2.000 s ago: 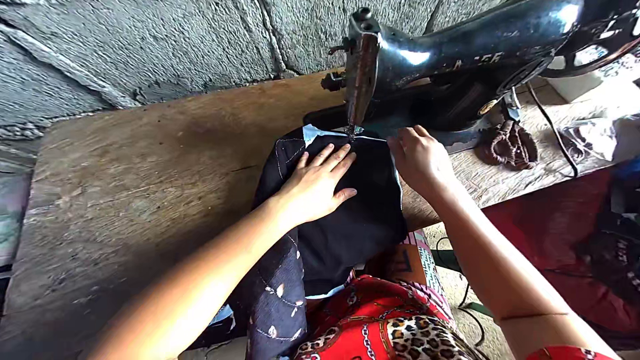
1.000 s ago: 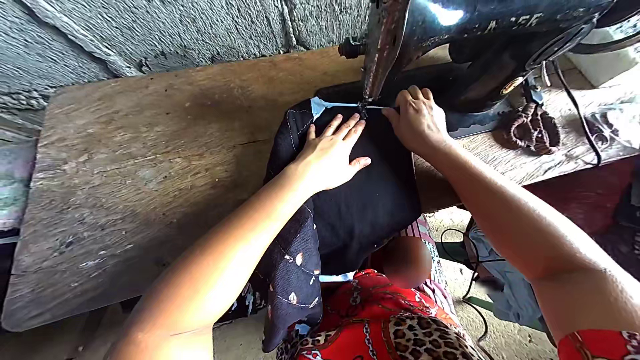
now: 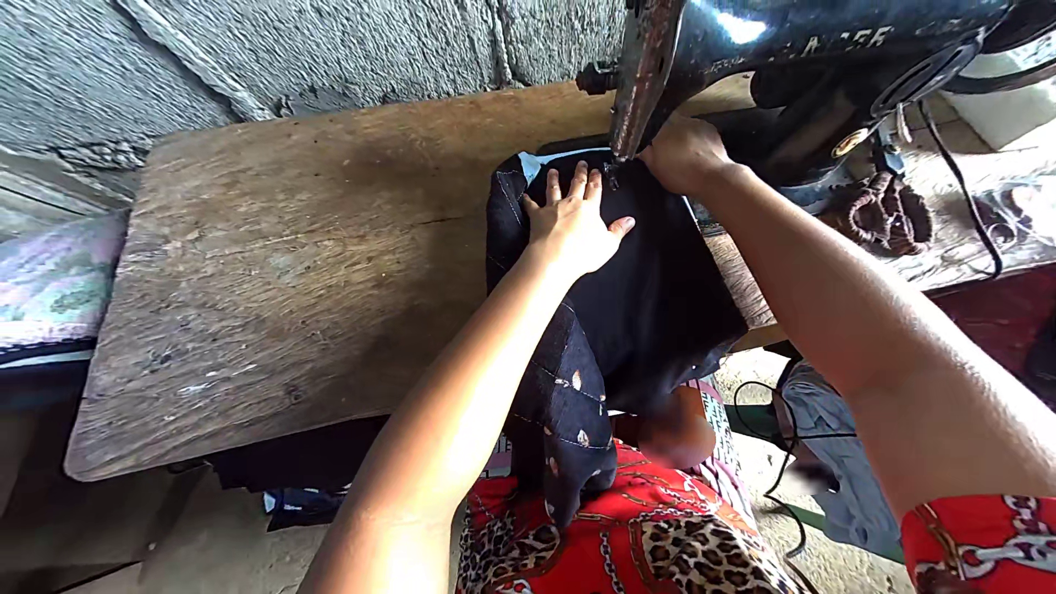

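A black sewing machine [image 3: 792, 49] with a worn needle head stands at the upper right. Black fabric [image 3: 652, 289] lies under its needle, with a light blue strip [image 3: 532, 167] at the far left corner and a dark patterned, quilted part [image 3: 569, 396] hanging over the table's front edge. My left hand [image 3: 575, 216] rests flat on the fabric, fingers spread, left of and just nearer than the needle. My right hand [image 3: 683, 155] is right of the needle at the fabric's far edge, its fingers partly hidden behind the machine head; its grip does not show.
The wooden tabletop [image 3: 313, 247] reaches left, against a grey block wall [image 3: 396, 49]. A coiled brown cord [image 3: 887, 216] and a black cable [image 3: 957, 173] lie right of the machine. Grey cloth [image 3: 841, 462] is on the floor below, and folded floral cloth [image 3: 58, 272] sits at far left.
My right hand has moved farther back along the fabric, behind the needle head. My left hand stays flat on the fabric. The view has shifted.
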